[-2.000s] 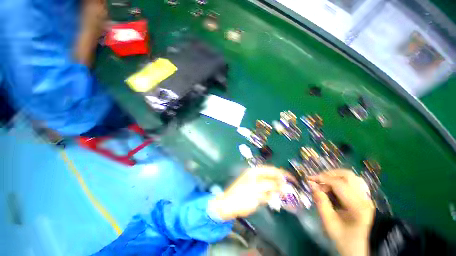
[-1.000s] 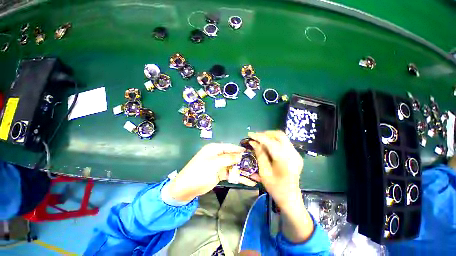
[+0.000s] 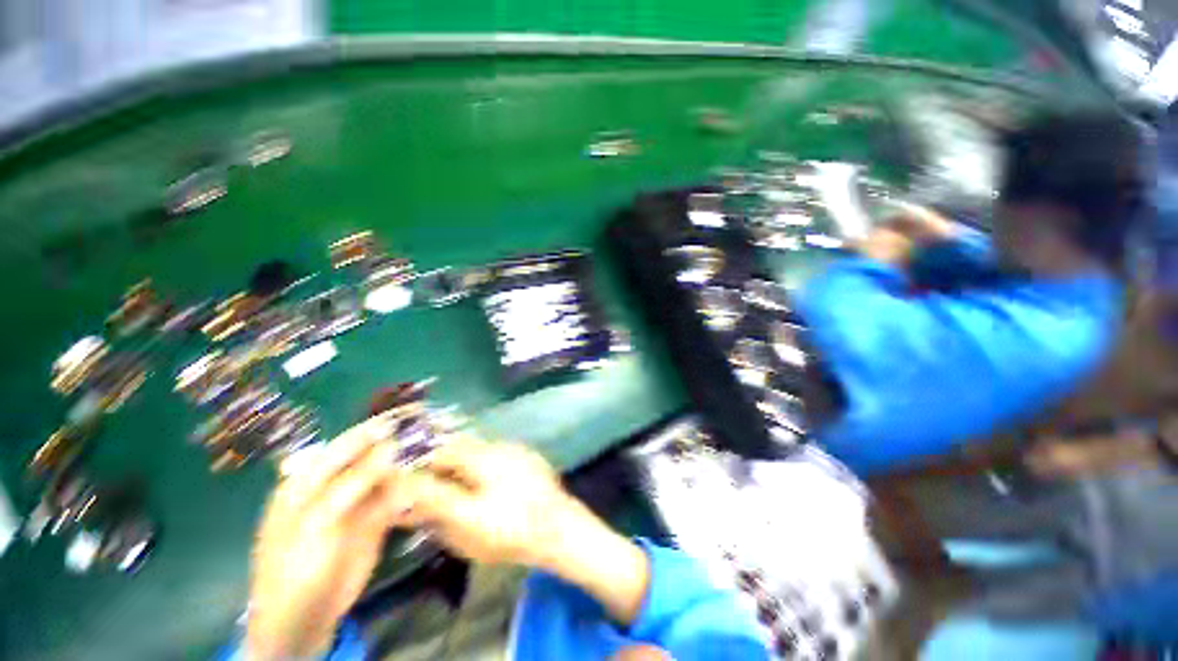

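The view is blurred by motion. My left hand (image 3: 317, 529) and my right hand (image 3: 497, 497) are close together at the bench's near edge, low left of centre. Between their fingertips is a small round watch module (image 3: 413, 433), with a dark coppery piece at its upper side. Both hands seem to hold it; the fingers hide part of it. More watch modules (image 3: 246, 420) lie in groups on the green bench to the left, some with white tabs (image 3: 310, 359). A black tray (image 3: 545, 316) heaped with small white parts lies beyond my right hand.
A black foam tray (image 3: 723, 329) holding ringed cases stands right of the parts tray. Clear plastic with round parts (image 3: 775, 542) lies low right. A person in a blue smock (image 3: 950, 349) sits at the right, hands over the bench. Sheets (image 3: 155, 45) show at the far left.
The view has swung to the right, bringing the neighbour into the picture and taking the black box out. Both hands remain together at the module.
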